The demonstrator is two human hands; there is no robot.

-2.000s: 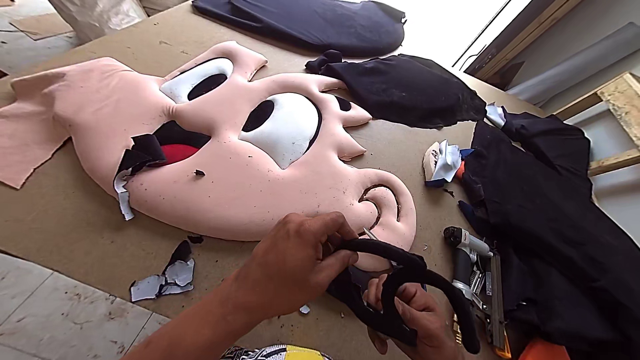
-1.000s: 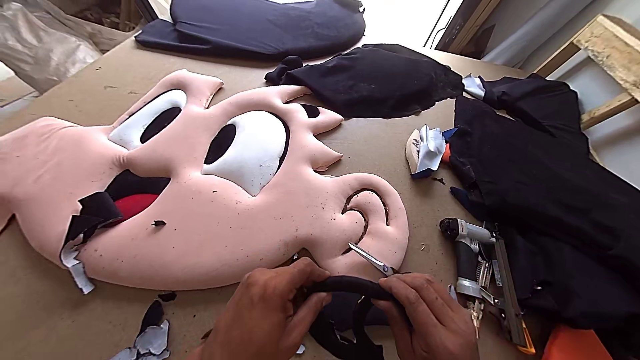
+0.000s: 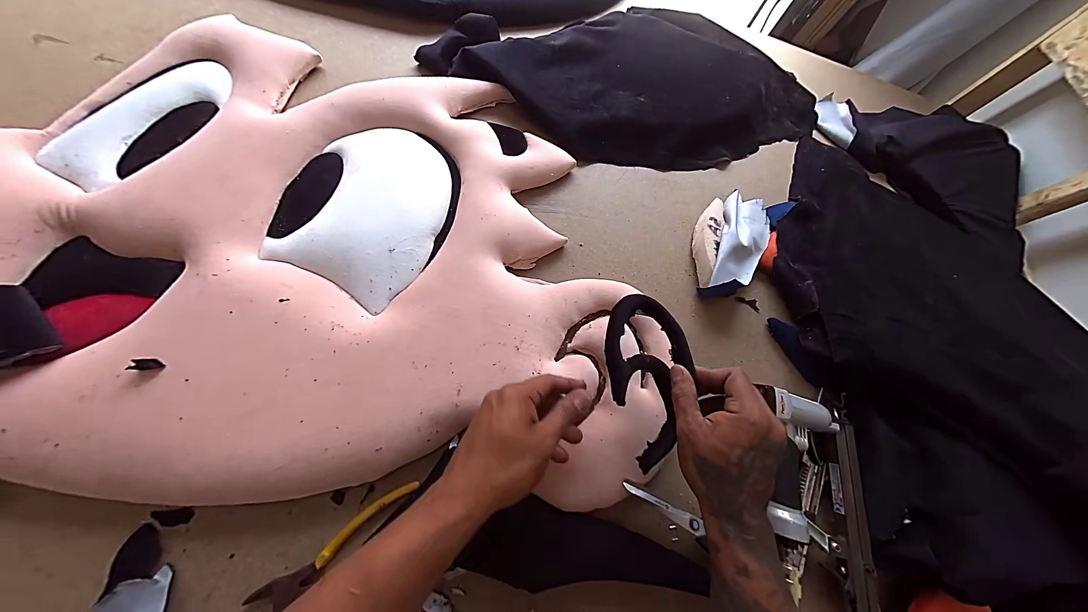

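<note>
A padded, pink fabric-covered cartoon face [image 3: 340, 365] lies on the table. Over its ear, at the right, my right hand [image 3: 731, 433] pinches a curved black fabric-covered piece [image 3: 671, 340] by its right edge. That piece partly covers the curved groove [image 3: 586, 327] cut in the ear. My left hand [image 3: 527, 433] is just left of the black piece, over the ear's lower left, fingers curled, thumb and forefinger close together; no object shows between them. Scissors [image 3: 667, 510] lie below the ear, their handles partly hidden by my right wrist.
A pneumatic staple gun [image 3: 795, 510] lies right of my right hand. Black fabric [image 3: 935, 297] spreads along the right side, and a black covered shape [image 3: 646, 93] lies behind. Yellow-handled pliers [image 3: 365, 523] are by my left forearm. Fabric scraps [image 3: 140, 569] lie at the lower left.
Both hands held the black piece below the ear; now only my right hand holds it, raised over the ear. My left hand has let go. The scissors that lay on the ear are now below it.
</note>
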